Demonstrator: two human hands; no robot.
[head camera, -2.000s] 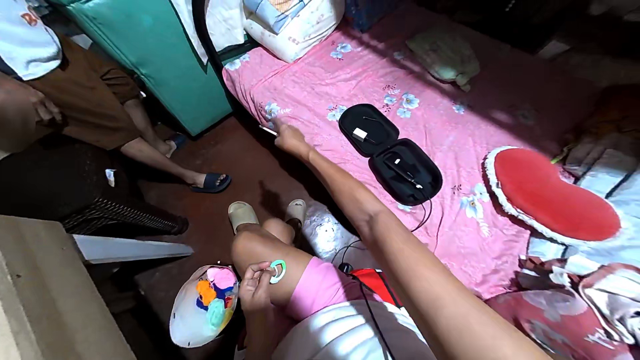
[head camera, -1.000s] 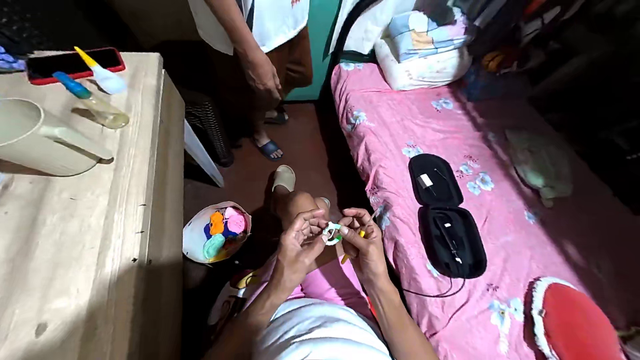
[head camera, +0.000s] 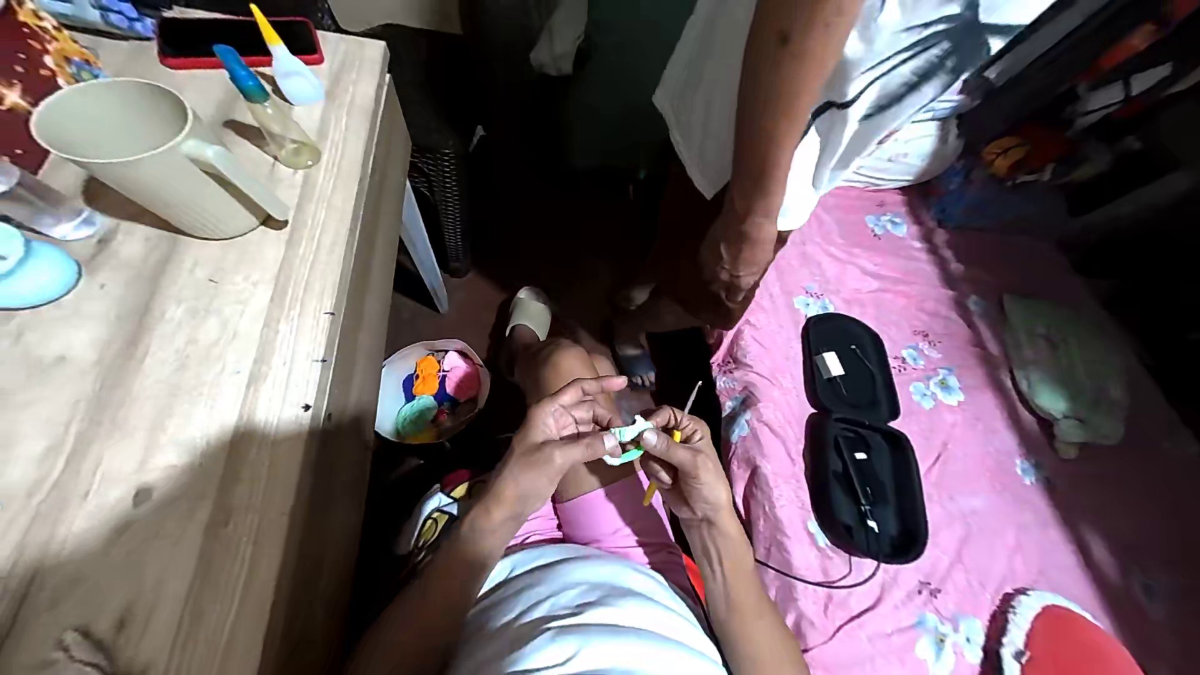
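Note:
Above my lap, my left hand pinches one side of a small white and green crocheted piece between thumb and fingers. Its index finger is stretched out. On the other side my right hand grips the same piece and also holds a crochet hook with a yellow handle, its metal tip pointing up past the fingers. Below and left of my hands, a white tub holds orange, pink, blue and mint yarn. Where the working yarn runs cannot be made out.
At left a wooden table bears a beige mug, a glue bottle and a phone. A person's arm hangs in front of me. On the pink bedsheet at right lie an unzipped black case with a cable and a red cushion.
Two seconds ago my right arm reached over the bed's edge; now both hands are together at the crocheted piece. The other person, seated before, stands closer. The view has swung left.

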